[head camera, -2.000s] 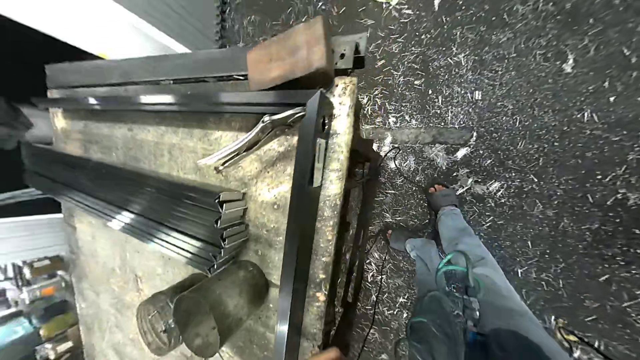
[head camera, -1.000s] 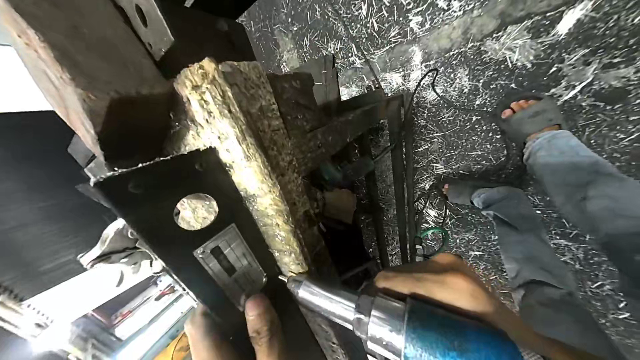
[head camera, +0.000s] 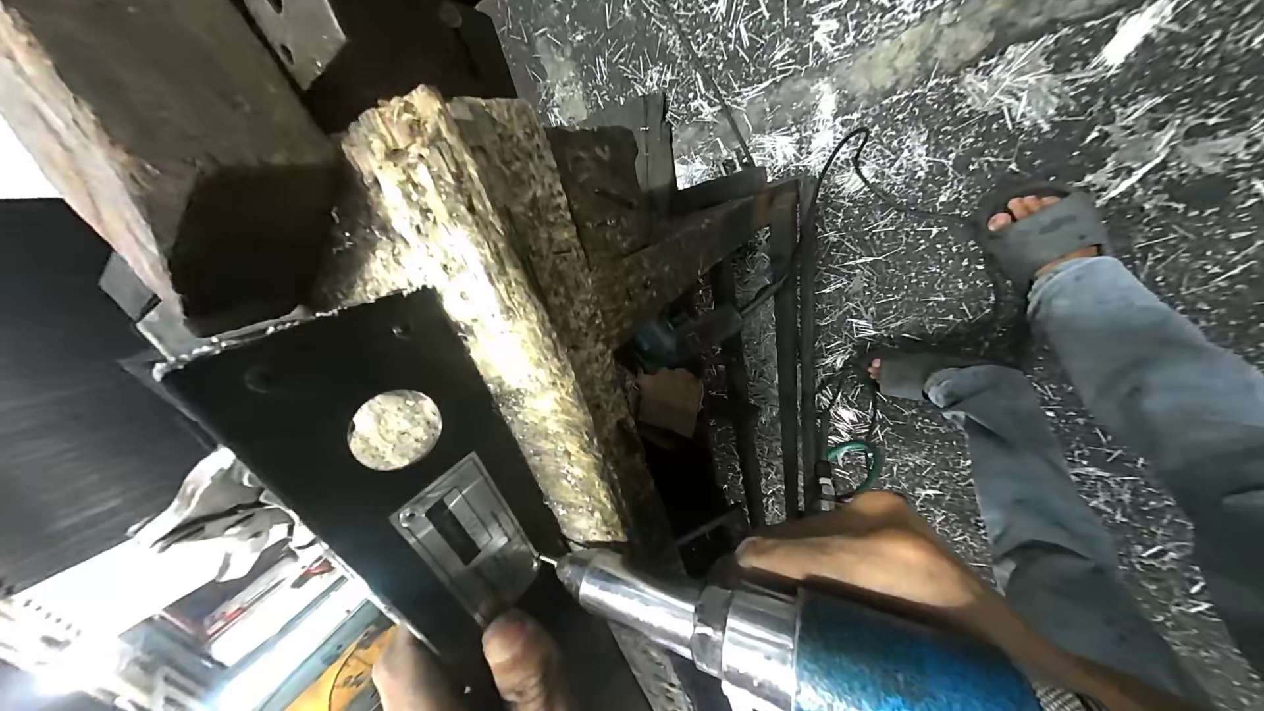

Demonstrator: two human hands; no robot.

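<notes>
A black metal profile (head camera: 306,395) lies at an angle over the bench edge, with a round hole near its end. A small silver strike plate (head camera: 469,528) with a rectangular slot sits on its face. My left hand (head camera: 513,657) grips the profile at the bottom, thumb on its face by the plate's lower end and fingers around the left edge. My right hand (head camera: 879,563) is closed around a blue and chrome rivet gun (head camera: 691,617), partly hidden behind its body. A thin pin at the gun's nose meets the plate's lower right corner.
A wooden block (head camera: 168,128) rests at the upper left, beside the worn bench edge (head camera: 474,296). Silvery locking pliers (head camera: 222,513) lie left of the profile. Below the bench are a metal frame (head camera: 785,346) and a dark cable (head camera: 820,188). Metal shavings cover the floor near my feet.
The view has come much closer to the profile's end. Both hands and the rivet gun, not seen two seconds ago, are at the strike plate; they have hardly moved in the last second.
</notes>
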